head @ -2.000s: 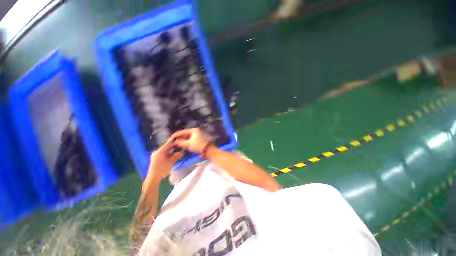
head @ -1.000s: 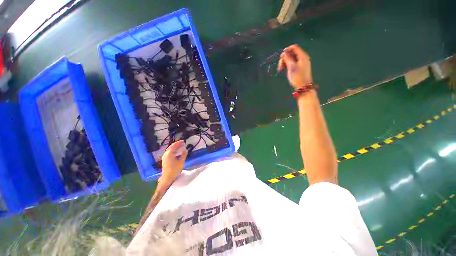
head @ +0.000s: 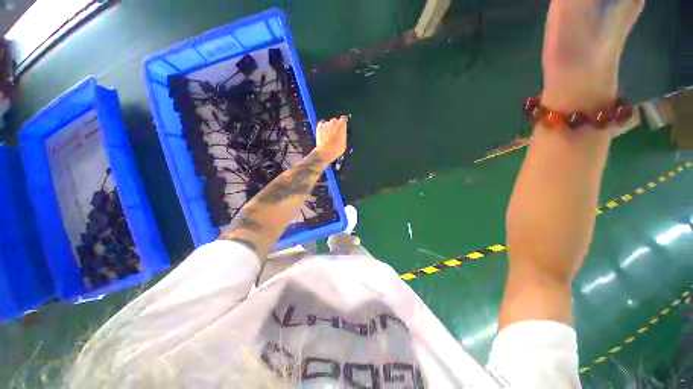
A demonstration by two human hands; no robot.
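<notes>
The main blue tote [head: 179, 144] lies on the bench in front of me. Black power adapters [head: 185, 114] line both long sides, with dark cords [head: 254, 133] tangled in the middle over a pale liner. My left hand [head: 332, 138] is at the tote's right edge, its fingers curled; what it holds, if anything, cannot be made out. My left forearm crosses over the tote's near part. My right hand [head: 589, 42] is raised close to the camera at the upper right, wearing a red bead bracelet; its fingers are cut off by the top edge.
A second blue tote [head: 131, 186] stands to the left with a loose pile of dark units [head: 106, 235] at its near end. Another blue tote [head: 19, 251] is at the far left. Cardboard [head: 684, 118] is at the right. Yellow-black tape [head: 456, 263] crosses the green floor.
My left hand has moved from the tote's near end up to its right edge. My right hand has moved right and up, close to the camera; earlier both hands were together over the tote.
</notes>
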